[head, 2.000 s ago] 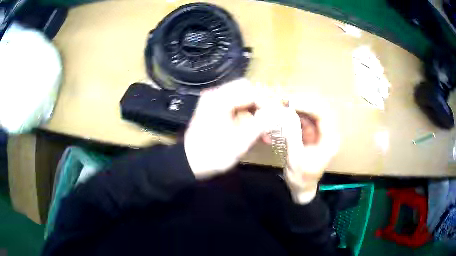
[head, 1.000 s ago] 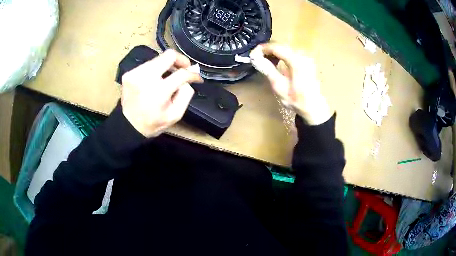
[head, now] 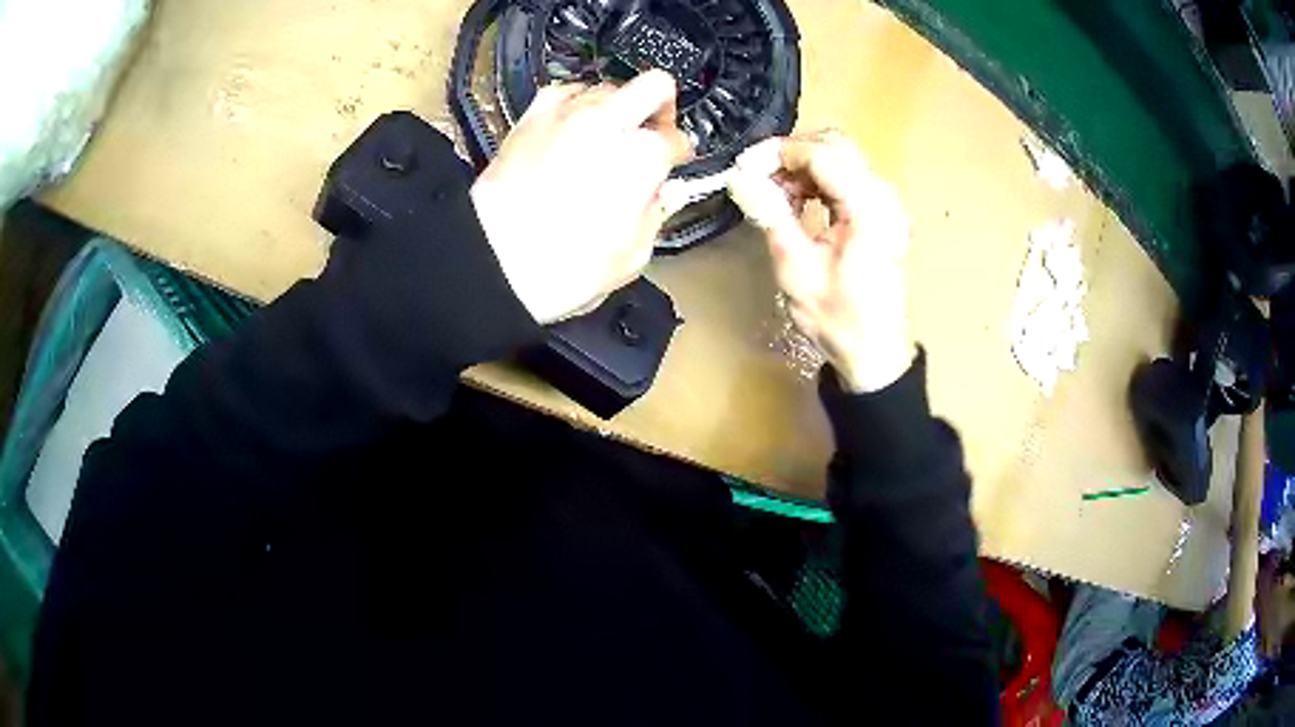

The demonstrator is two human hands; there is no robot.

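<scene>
A black fan head with a radial grille and a small lit display lies on the tan bench, cut off by the top edge. Its black oblong base lies nearer me. My left hand is over the near rim and hides part of the rim and base. My right hand pinches one end of a narrow white strip at the near right rim. The strip's other end meets my left fingertips. Whether the strip is stuck to the rim cannot be told.
A pile of white strips lies on the bench at right, with a thin green stick and another black fan beyond. A white wrapped bundle is at upper left. A green crate and red stool stand below.
My left hand has moved right and up from the base to the rim and the strip. My right hand stays at the right rim with the strip. The view has shifted slightly.
</scene>
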